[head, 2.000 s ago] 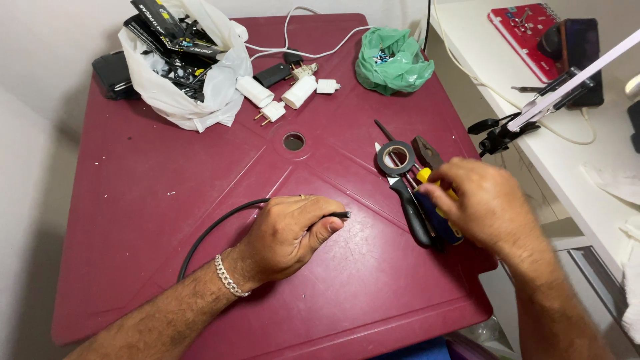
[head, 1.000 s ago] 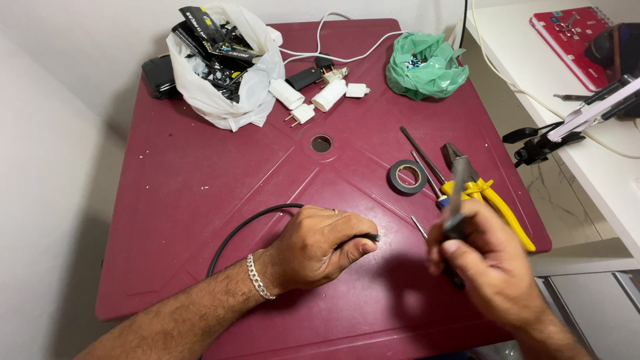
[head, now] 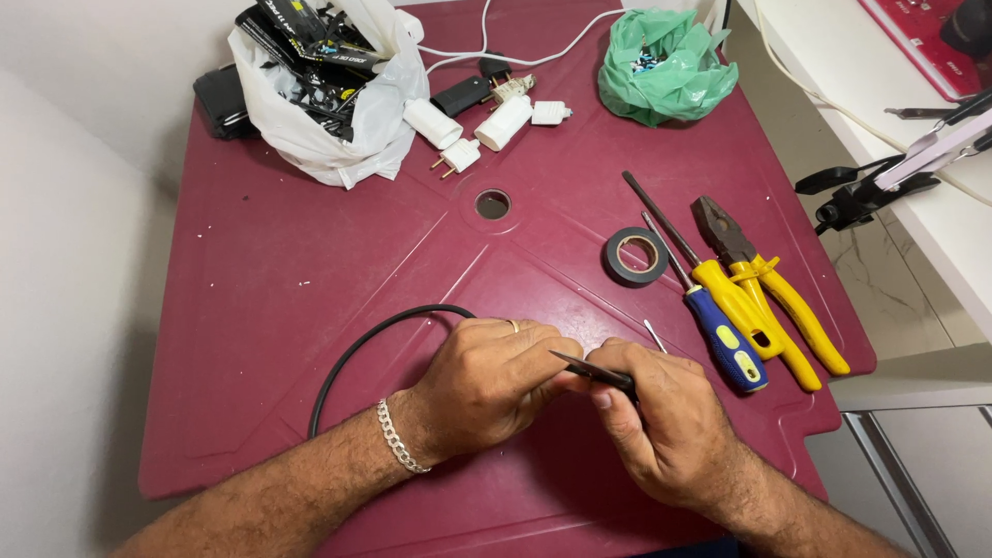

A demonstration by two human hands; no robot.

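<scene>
My left hand (head: 488,387) is closed around a black cable (head: 349,353), which curves away behind the wrist; the cable's end is mostly hidden by the fingers. My right hand (head: 666,422) grips a knife (head: 593,370) by its black handle, the blade pointing left across the left fingertips. To the right lie a roll of black electrical tape (head: 612,260), a yellow-handled screwdriver (head: 728,298), a blue-handled screwdriver (head: 717,333) and yellow-handled combination pliers (head: 802,310). The metal tip of a small tool (head: 655,335) shows behind the right hand.
On the far side of the maroon table (head: 310,248) stand a white plastic bag (head: 380,128) of packaged parts, a black case (head: 221,101), several white plugs and sockets (head: 504,124) and a green bag (head: 666,77). A white desk (head: 891,155) with a clamp arm (head: 876,186) is at right.
My right hand was over the tools, then raised the knife; now it has brought the knife left to my left hand. The left hand still holds the cable.
</scene>
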